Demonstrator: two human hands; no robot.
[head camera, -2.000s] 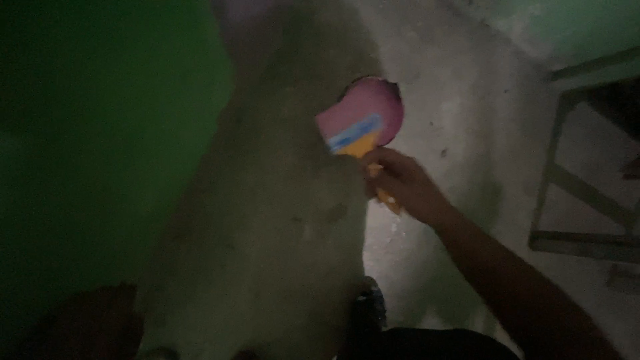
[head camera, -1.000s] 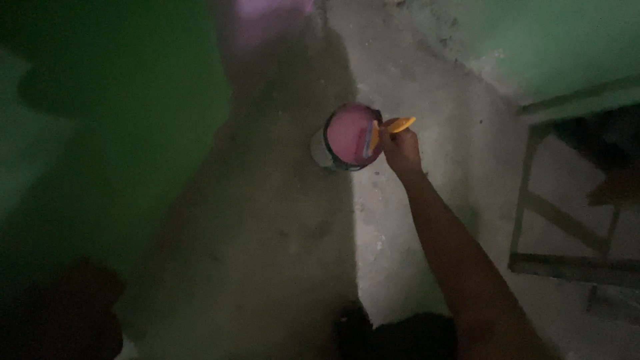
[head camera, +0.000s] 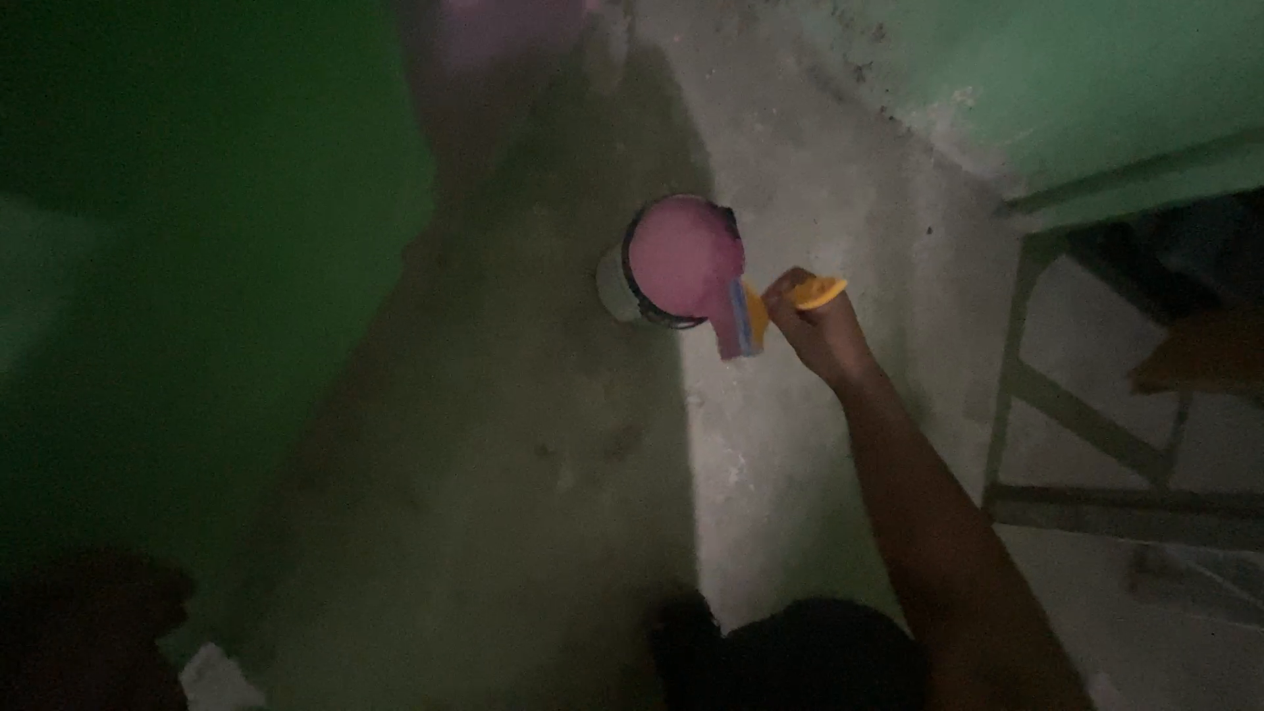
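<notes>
My right hand (head camera: 815, 321) is closed around the yellow handle of a wide paintbrush (head camera: 748, 314). Pink paint coats the brush's bristles, which are at the lower right rim of a paint bucket (head camera: 618, 284). Pink paint (head camera: 685, 255) shows inside the bucket, which stands on the concrete floor and has a dark rim. My left hand does not show clearly; a dark shape at the lower left is too dim to identify.
A green wall (head camera: 217, 296) rises at the left, and a paler green wall (head camera: 1106, 89) at the upper right. A wooden frame (head camera: 1086, 504) stands at the right. Something white (head camera: 219, 679) lies at the lower left.
Two seconds ago the brush was over the bucket; one second ago its bristles were at the paint. Now the brush is at the bucket's lower right edge, its bristles coated pink.
</notes>
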